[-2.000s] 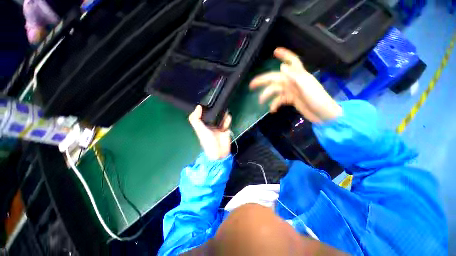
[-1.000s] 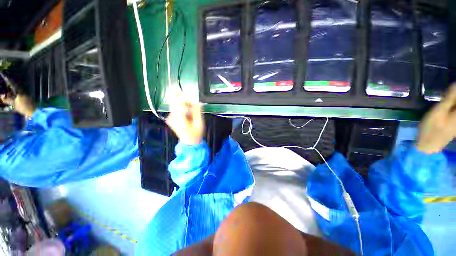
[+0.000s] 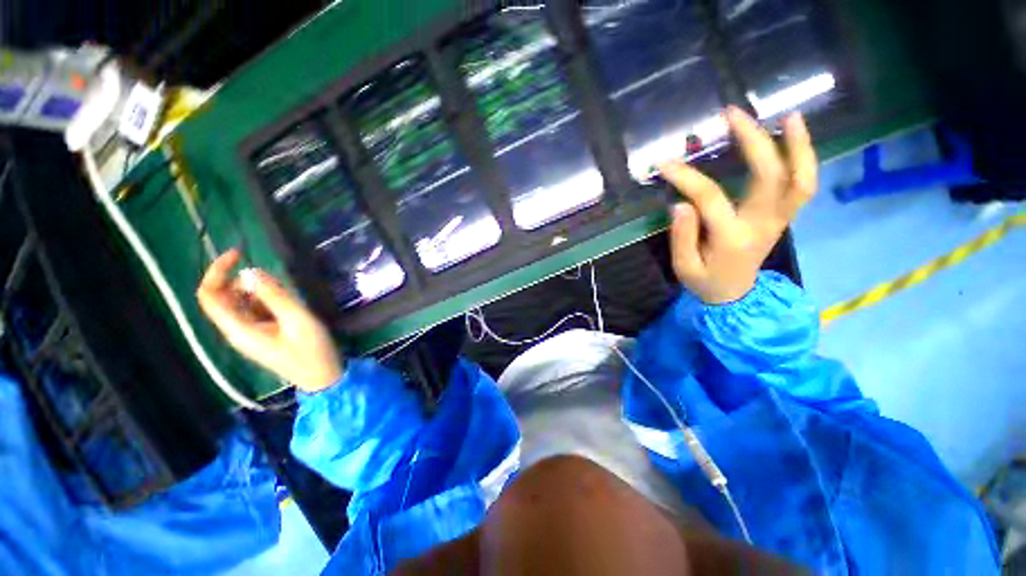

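Note:
A black phone tray [image 3: 557, 239] lies tilted on the green mat, with smartphones [image 3: 523, 113] side by side in its slots. The left three screens show green text rows; the two on the right are dark bluish, with bright white lower ends. My left hand [image 3: 270, 326] is left of the tray's lower corner, fingers curled around a small white cable plug [image 3: 249, 277], partly hidden. A thin white test cable [image 3: 534, 338] loops below the bench edge and runs toward that hand. My right hand [image 3: 737, 208] is spread over the lower ends of the right two phones; contact is unclear.
A power strip [image 3: 39, 90] and white adapter [image 3: 137, 113] sit at the upper left. A thick white cord [image 3: 152, 264] curves down the mat's left side. Black trays [image 3: 84, 383] stand at the left, near another person's blue sleeve [image 3: 180, 512]. Floor tape [image 3: 934, 270] shows right.
The tray held at first is now flat on the mat. The left three screens have gone from dark with red-green strips to green text. My right hand has moved in over the right phones.

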